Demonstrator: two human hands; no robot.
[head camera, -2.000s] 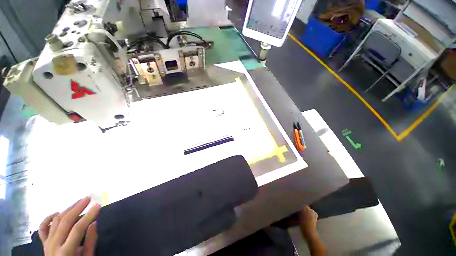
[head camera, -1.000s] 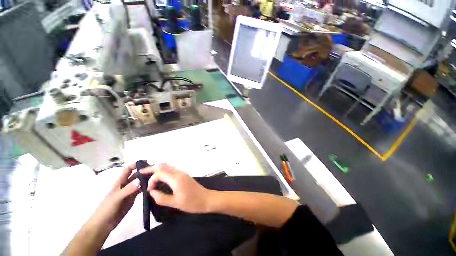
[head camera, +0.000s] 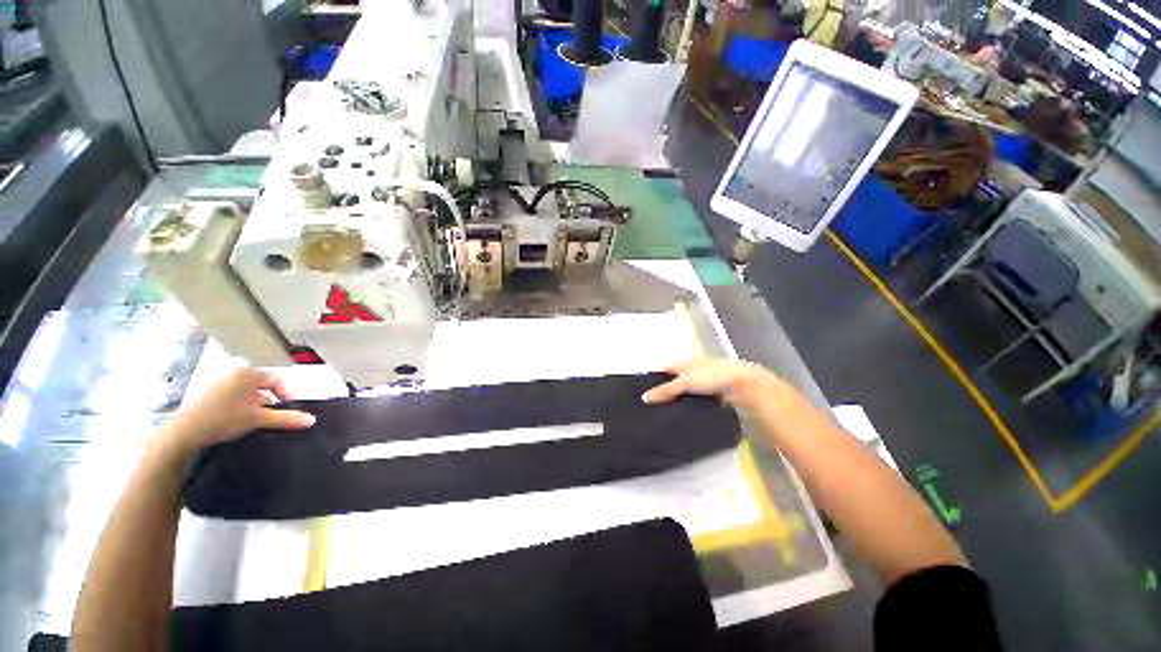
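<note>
A long black panel (head camera: 471, 478) with rounded corners lies over the white template (head camera: 535, 344); white shows through its lengthwise slot. My left hand (head camera: 242, 410) holds the panel's left end, thumb on top. My right hand (head camera: 698, 382) holds its upper right end with the fingers on top. Yellow tape (head camera: 764, 503) shows on the template at the right. A stack of black panels (head camera: 509, 592) lies at the near edge. The machine head (head camera: 337, 280) with a red mark stands just beyond the panel; its needle area is too small to make out.
The clamp carriage (head camera: 535, 248) with black hoses is behind the template. A control screen (head camera: 815, 143) stands on a post at the back right. Dark thread cones (head camera: 588, 28) are behind the head. A white side board (head camera: 856, 427) is partly hidden by my right forearm.
The slotted panel now lies spread flat across the template. My hands, together on a narrow black piece one second ago, are now apart at its two ends. The view has shifted.
</note>
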